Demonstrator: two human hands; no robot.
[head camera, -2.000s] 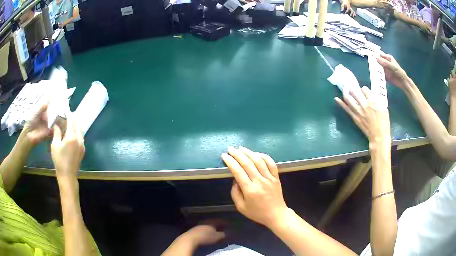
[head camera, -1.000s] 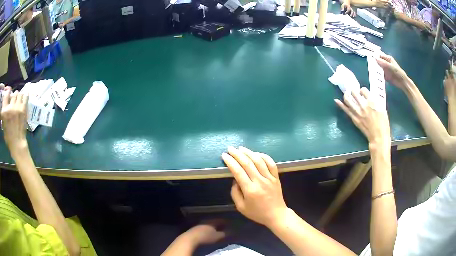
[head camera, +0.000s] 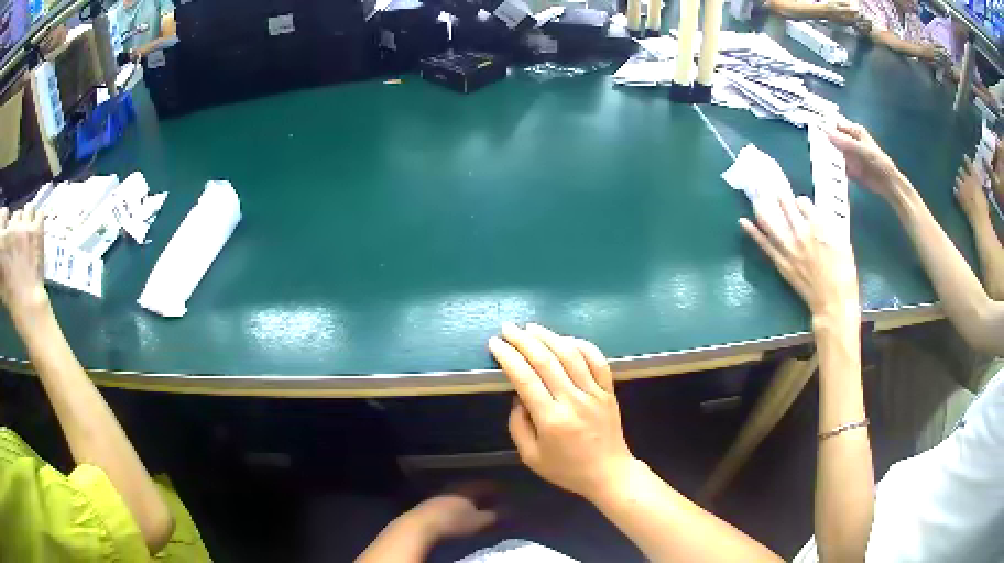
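My right hand rests on the table's front edge, fingers a little apart, holding nothing. My left hand is low below the table edge, blurred and dark; its fingers are hard to make out. A white wrapped product lies on the green top at the left, away from both my hands. White papers or flat cartons lie in a loose pile at the far left.
The left person's hand is at the pile. The right person's hands hold a white wrapped piece and a printed white strip. Cream posts, a paper pile, a black tray and a blue bin stand farther back.
The left person's hands have moved from in front of the wrapped product to the far-left pile, uncovering the product. Papers in the pile have shifted. My hands have not visibly moved.
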